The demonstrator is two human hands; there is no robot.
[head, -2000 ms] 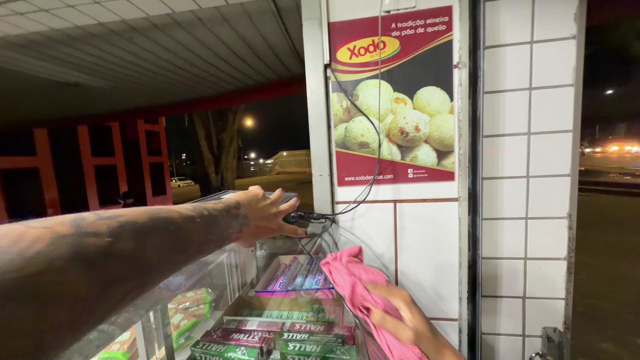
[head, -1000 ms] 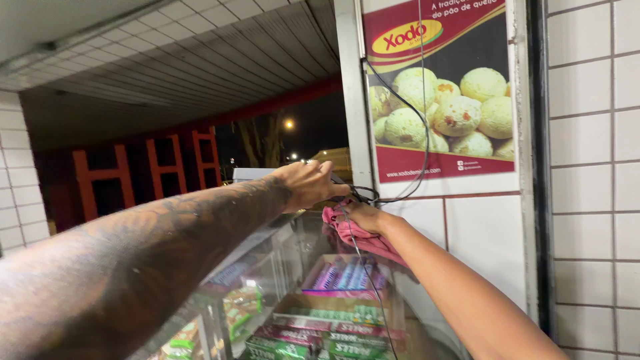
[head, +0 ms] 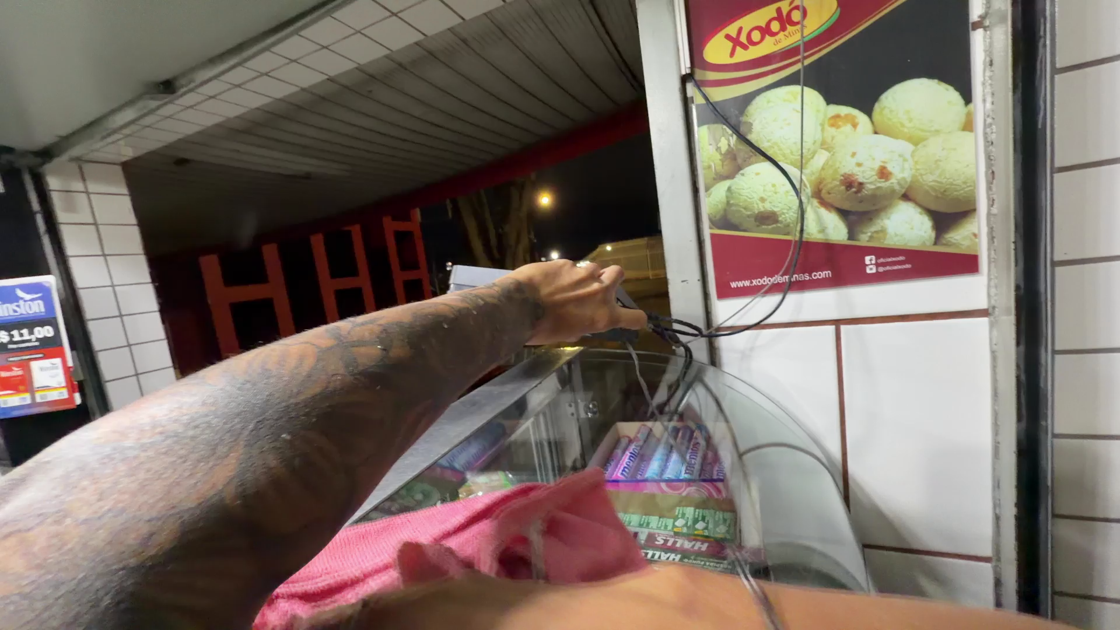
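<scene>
My left hand, at the end of a tattooed forearm, grips a grey device over the top of a glass display case. Black cables run from beside its fingers towards the wall. A pink cloth lies bunched low in the view, over part of the case. My right hand is at the bottom edge with the cloth, its fingers mostly hidden; its forearm comes in from the right. Behind the glass are boxes of Mentos rolls and Halls packs.
A poster of cheese breads hangs on the white tiled wall at the right. A metal post stands beside it. Thin wires hang in front of the case. At the far left is a cigarette price sign.
My right hand and the pink cloth have moved from near the cables, beside my left hand, down to the bottom and left. My left hand stays at the top of the case. The view has shifted.
</scene>
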